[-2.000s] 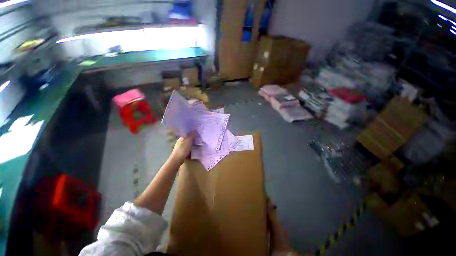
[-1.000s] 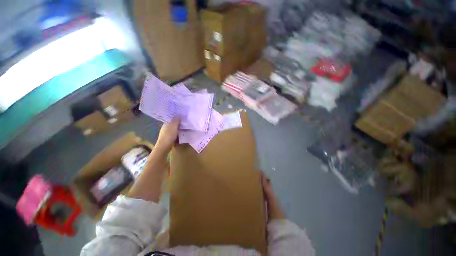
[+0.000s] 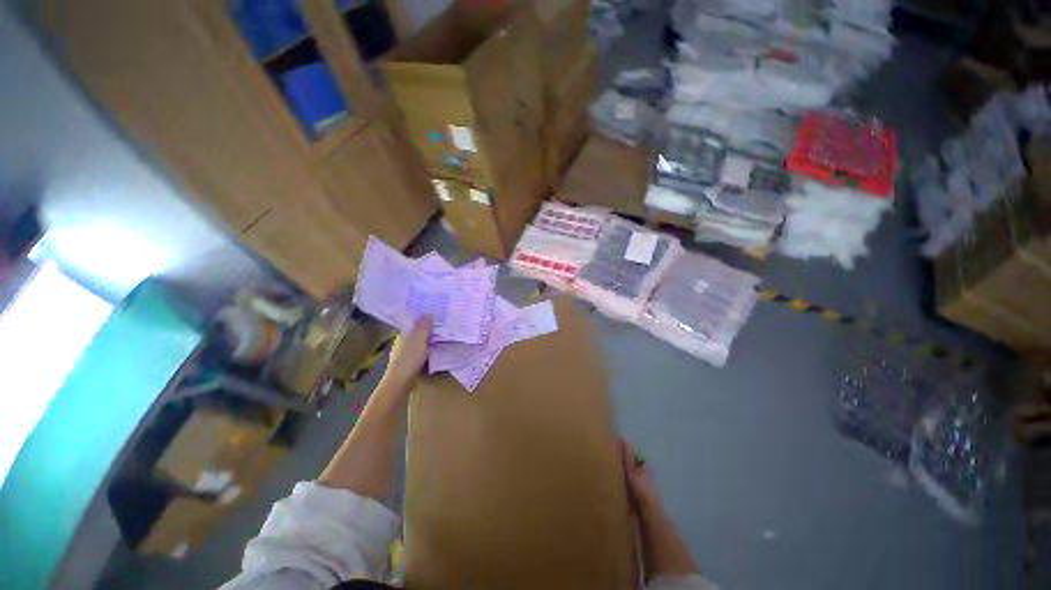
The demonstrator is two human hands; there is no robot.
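Note:
A brown cardboard carton [image 3: 513, 461] is held in front of my body, its long top face towards me. My left hand [image 3: 414, 346] is at the carton's far left edge and grips a fanned bunch of lilac delivery notes [image 3: 461, 302] lying over the carton's far end. A small whitish slip shows at the right of the bunch. My right hand [image 3: 637, 478] is against the carton's right side; its fingers are partly hidden and hold the carton.
Pink-and-clear wrapped packs [image 3: 628, 277] lie on the grey floor ahead. Tall cartons [image 3: 490, 127] stand by a wooden cabinet [image 3: 219, 138]. Stacked wrapped trays, one red [image 3: 844, 152], stand behind yellow-black tape. Clear bagged items [image 3: 922, 432] lie right; a green desk [image 3: 98, 426] is left.
The view has turned right and moved closer to the tall cartons and wrapped packs. The red stool and the open carton at left have left view. Both hands keep their hold on notes and carton.

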